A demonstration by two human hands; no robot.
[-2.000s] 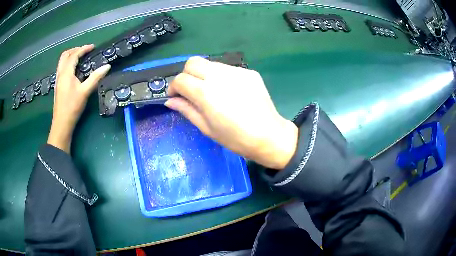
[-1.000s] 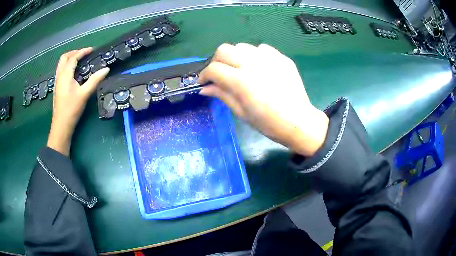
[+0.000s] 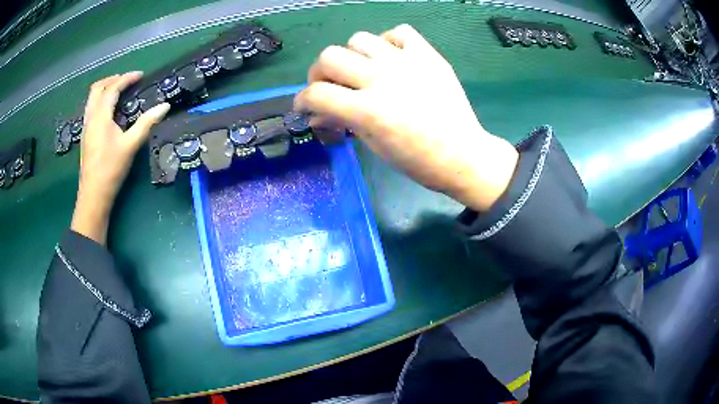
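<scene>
A dark carrier bar [image 3: 217, 118] with round units [image 3: 243, 134] lies across the far end of a blue tray [image 3: 296, 325]. Fine reddish-purple specks show on the tray bottom. My right hand [image 3: 394, 110] is over the bar's right part, fingers pinched near the third round unit [image 3: 298, 123]. The tweezers in it are mostly hidden by the fingers; their tips are not clear. My left hand [image 3: 114, 134] holds the near left end of a second carrier bar [image 3: 209, 65] between thumb and fingers, behind the first bar.
The green belt carries other carrier bars at the far right [image 3: 534, 34], farther right [image 3: 613, 46], behind my left hand [image 3: 69, 134] and at the left edge [image 3: 17, 164]. Metal parts [image 3: 670, 39] stand at the far right end. A blue stool [image 3: 666, 229] is on the floor.
My right hand has moved right along the bar, then slightly up and left. The unheld bars on the belt have shifted right. My left hand and its bar have hardly moved.
</scene>
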